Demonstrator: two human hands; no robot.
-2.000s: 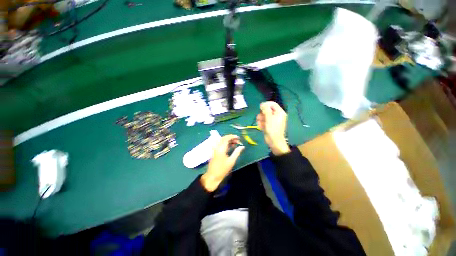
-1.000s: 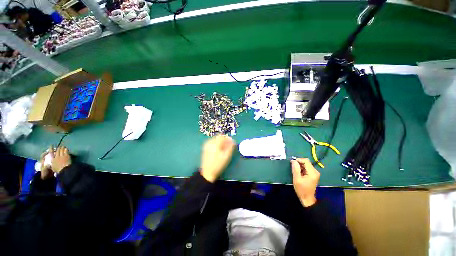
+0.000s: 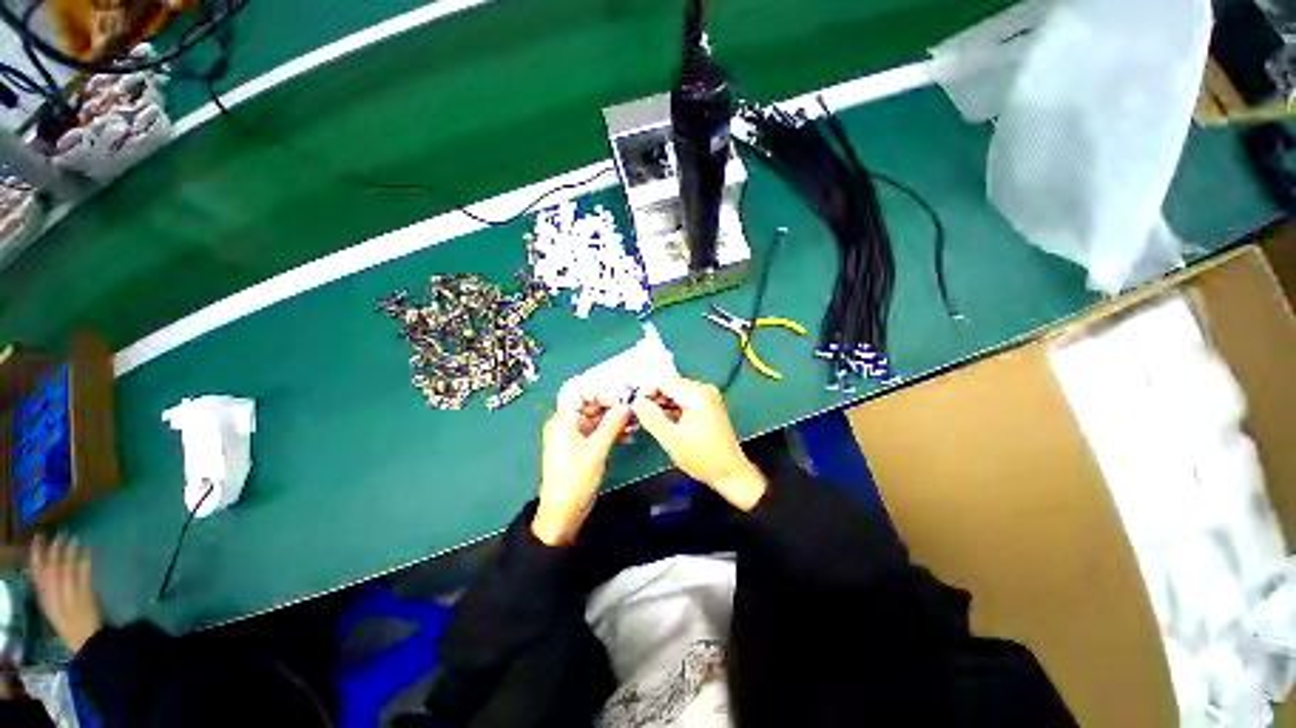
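My left hand [image 3: 571, 452] and my right hand [image 3: 699, 432] meet at the fingertips near the bench's front edge. They pinch a tiny dark item between them, too small to name. A black cable [image 3: 759, 302] runs from the bench towards my right hand; its near end is hidden. The white plastic housing [image 3: 621, 370] lies on the mat just behind my fingers, partly covered by them. Brown-silver metallic parts [image 3: 466, 341] lie in a pile behind and left, with small white plastic parts [image 3: 586, 259] beside them.
Yellow-handled pliers [image 3: 756, 339] lie right of my hands, near a black cable bundle [image 3: 857, 235]. A black screwdriver [image 3: 701, 157] hangs over a metal box [image 3: 654, 199]. Another housing [image 3: 218, 452], a blue-filled carton [image 3: 88, 427] and another person's hand [image 3: 64, 586] are left; a large carton [image 3: 981, 427] is right.
My hands were apart, the left near the metallic pile and the right near the pliers; they have come together in front of the housing. The camera view has shifted right.
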